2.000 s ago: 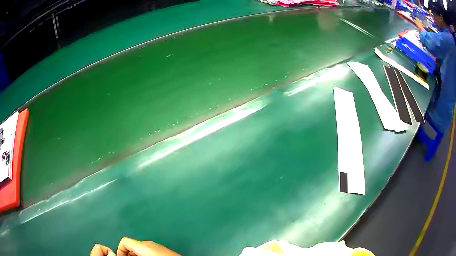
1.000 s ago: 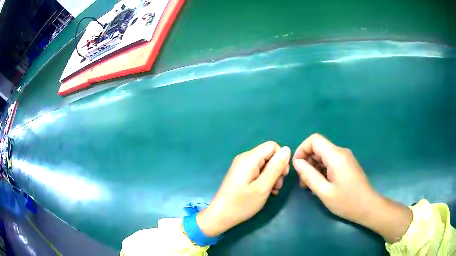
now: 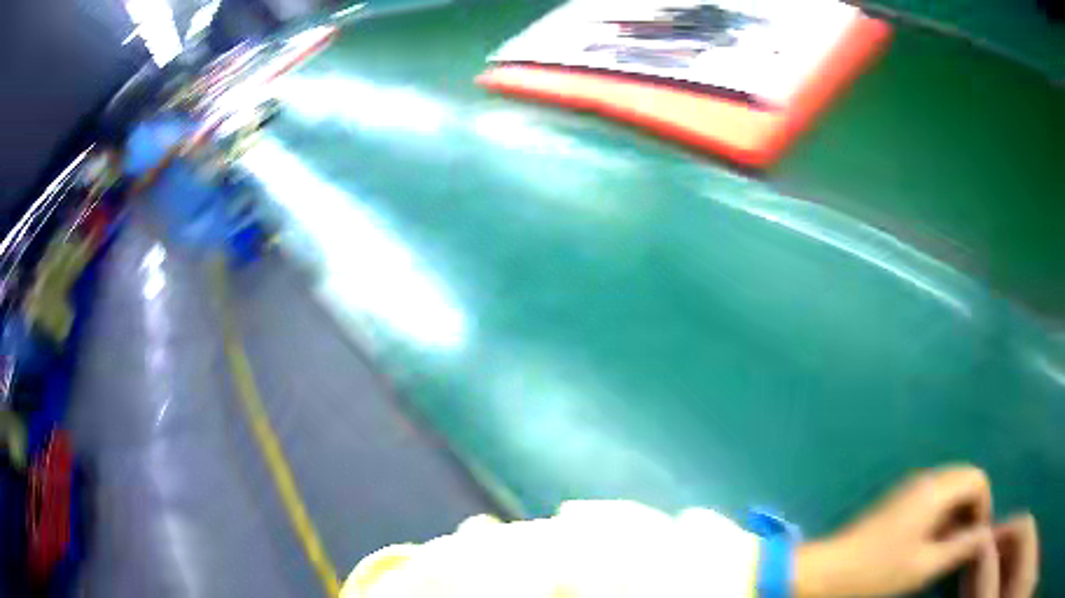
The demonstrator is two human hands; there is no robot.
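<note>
My left hand (image 3: pixel 899 540), with a blue band on its wrist, is at the bottom right, its fingers curled together. My right hand (image 3: pixel 1018 558) shows only as blurred fingertips beside it near the bottom right corner. Blur hides whether either hand holds anything. The display unit, with a white back plate (image 3: pixel 806 47) and blurred dark parts at its centre, lies on red-orange foam (image 3: pixel 712 123) at the top, away from both hands.
The green bench (image 3: pixel 701 339) runs from far left to lower right, with bright glare patches. Beyond its near edge is a grey floor with a yellow line (image 3: pixel 263 432). A person in blue (image 3: pixel 187 199) and blurred items are at the far left.
The view has swung left. The unit on foam now appears further right, and my hands have shifted to the bottom right, the right one mostly out of the picture.
</note>
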